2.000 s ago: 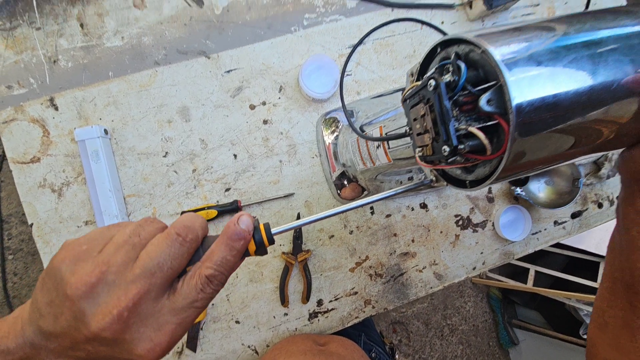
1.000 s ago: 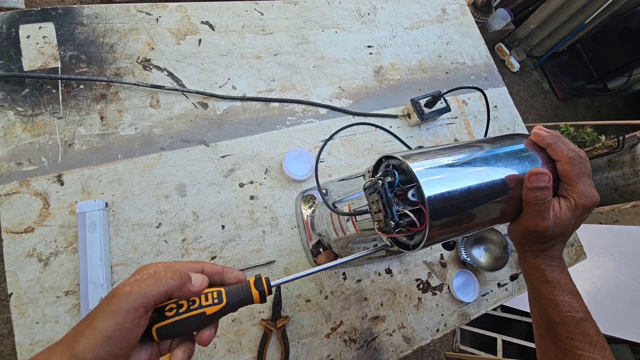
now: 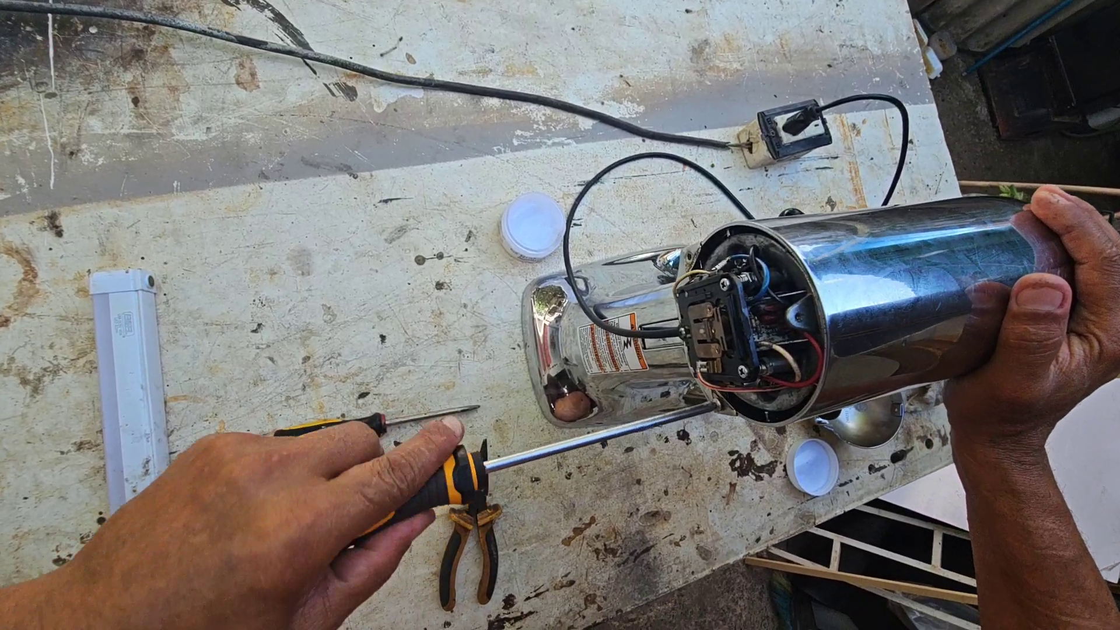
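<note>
My left hand (image 3: 254, 516) grips the black-and-orange handle of a long screwdriver (image 3: 595, 437). Its tip meets the lower rim of a shiny metal cylinder (image 3: 910, 289), an appliance housing lying on its side. Around the cylinder's far right end wraps my right hand (image 3: 1041, 341). The open left end shows a black switch block (image 3: 717, 328) with red, white and blue wires, and a black cord leaves it. Beside and partly behind it lies a clear-looking, glossy appliance part (image 3: 612, 341) with a warning label; whether it is metal or plastic I cannot tell.
Long-nose pliers (image 3: 470, 551), a smaller screwdriver (image 3: 376, 422), a white tube-like fixture (image 3: 131, 385) and two white round caps (image 3: 533, 226) (image 3: 813, 466) lie on the worn table. A metal bowl-shaped part (image 3: 866, 420) sits under the cylinder. A plugged socket box (image 3: 783, 133) is at the back.
My left thumb now lies along the screwdriver handle, which my fingers held more openly a second ago. The screwdriver tip stays at the cylinder's lower rim.
</note>
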